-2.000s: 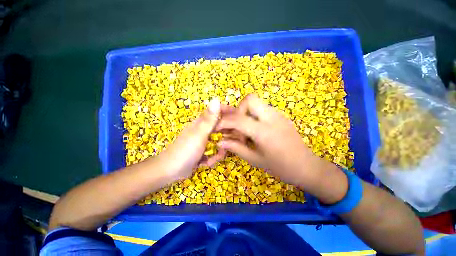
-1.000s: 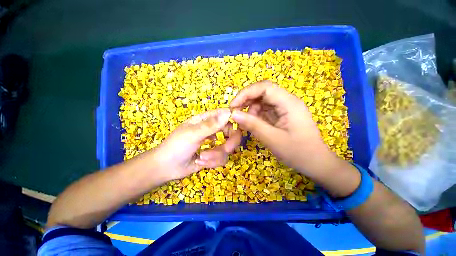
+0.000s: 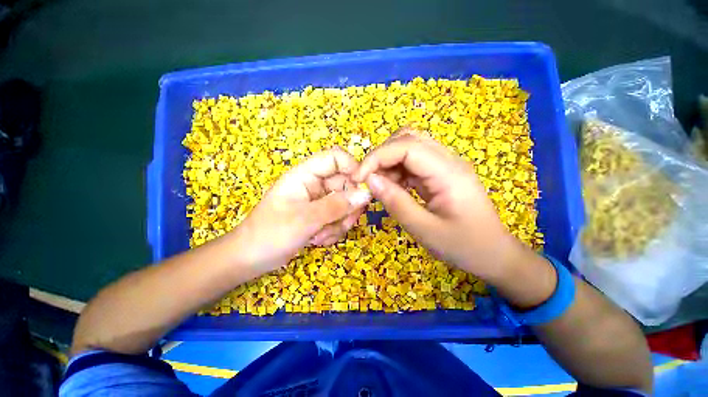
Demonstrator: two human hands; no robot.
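Note:
A blue plastic tray [image 3: 560, 186] holds a thick layer of small square yellow parts [image 3: 264, 147]. My left hand [image 3: 299, 205] and my right hand [image 3: 442, 198] meet fingertip to fingertip over the middle of the tray. A small yellow part [image 3: 363, 188] is pinched between the fingertips of both hands, mostly hidden by them. The left fingers are curled, and the palm's contents are hidden. The other right fingers are curled. A blue band [image 3: 550, 295] is around my right wrist.
A clear bag [image 3: 629, 201] part filled with duller yellow pieces lies right of the tray, with another bag partly seen at the right edge. The tray rests on a dark green surface [image 3: 85, 186]. Below are a blue floor with yellow lines and a red object [image 3: 674, 343].
My hands were loosely together, then at the fingertips with several yellow parts showing in the left hand. Now the left fingers have curled over and those parts are hidden.

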